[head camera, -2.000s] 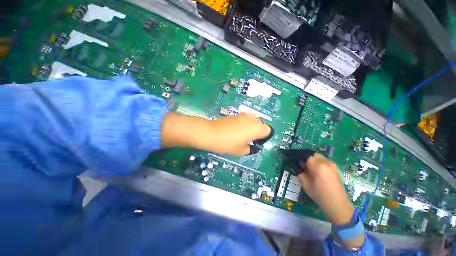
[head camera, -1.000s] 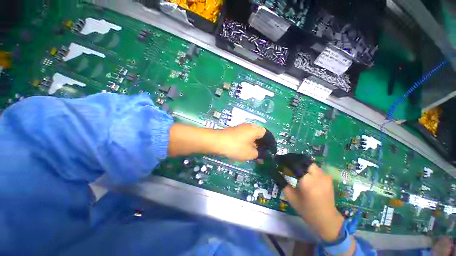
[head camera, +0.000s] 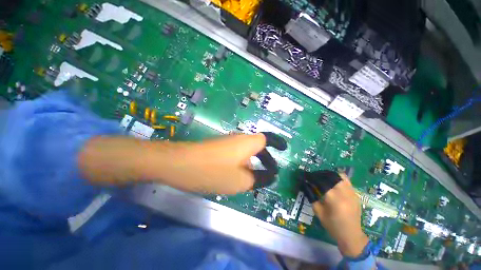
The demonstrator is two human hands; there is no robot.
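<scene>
Large green circuit boards point(head camera: 221, 84) lie in a row in front of me. My left hand point(head camera: 227, 163) is over the middle board, its black-covered fingertips apart and curled, with nothing visible between them. My right hand point(head camera: 335, 205) is to its right, low over the board, its black-covered fingers close together and pointing left. Whether it holds a small part cannot be told. White blocks point(head camera: 306, 211) stand on the board beside my right fingertips. Yellow disc components point(head camera: 153, 115) stand on the board behind my left forearm.
A metal rail point(head camera: 211, 219) runs along the near board edge, another point(head camera: 295, 84) along the far edge. Beyond it are black bins with small silvery leaded parts point(head camera: 287, 51) and yellow discs point(head camera: 240, 8). A coiled blue cord point(head camera: 448, 121) hangs at the right.
My hands have moved apart from near contact. The left fingers have spread. The view has shifted slightly, and the yellow discs behind my left forearm have come into sight.
</scene>
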